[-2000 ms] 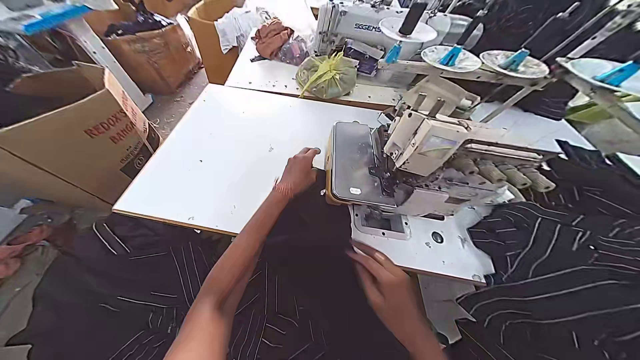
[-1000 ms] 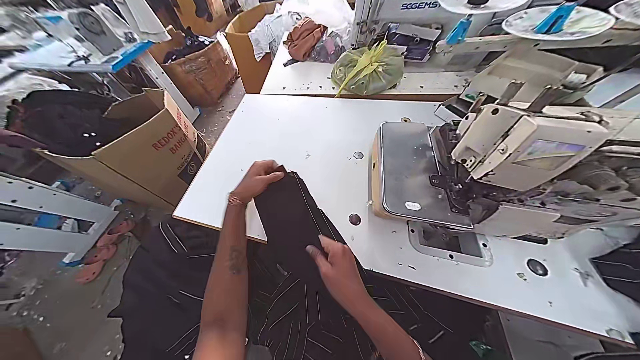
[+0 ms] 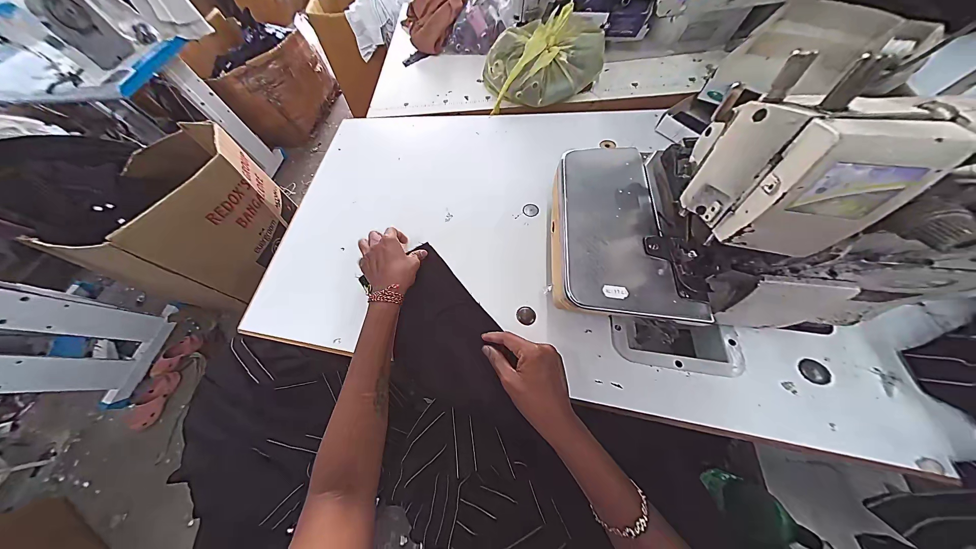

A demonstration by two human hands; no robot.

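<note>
A dark fabric piece (image 3: 446, 328) lies over the front edge of the white sewing table, narrowing to a corner at its far end. My left hand (image 3: 390, 263) grips it at that far corner. My right hand (image 3: 530, 374) is at the fabric's right edge, thumb and forefinger pinching it. More dark fabric with pale thread lines (image 3: 457, 480) hangs below the table edge, over my lap. To the right of both hands stands an industrial sewing machine (image 3: 823, 175) with a flat metal-topped plate (image 3: 610, 229) on its left side; neither hand touches it.
The white table (image 3: 427, 168) carries the machine. Beyond it, a green mesh bag (image 3: 543, 61) sits on another table. An open cardboard box (image 3: 183, 221) holding dark cloth stands at the left, above pink clogs (image 3: 156, 396) on the floor. More striped dark fabric (image 3: 945, 374) lies at the far right.
Both hands have moved away from the machine, to its left. The dark fabric now lies on the tabletop between them. The view has shifted closer to the table.
</note>
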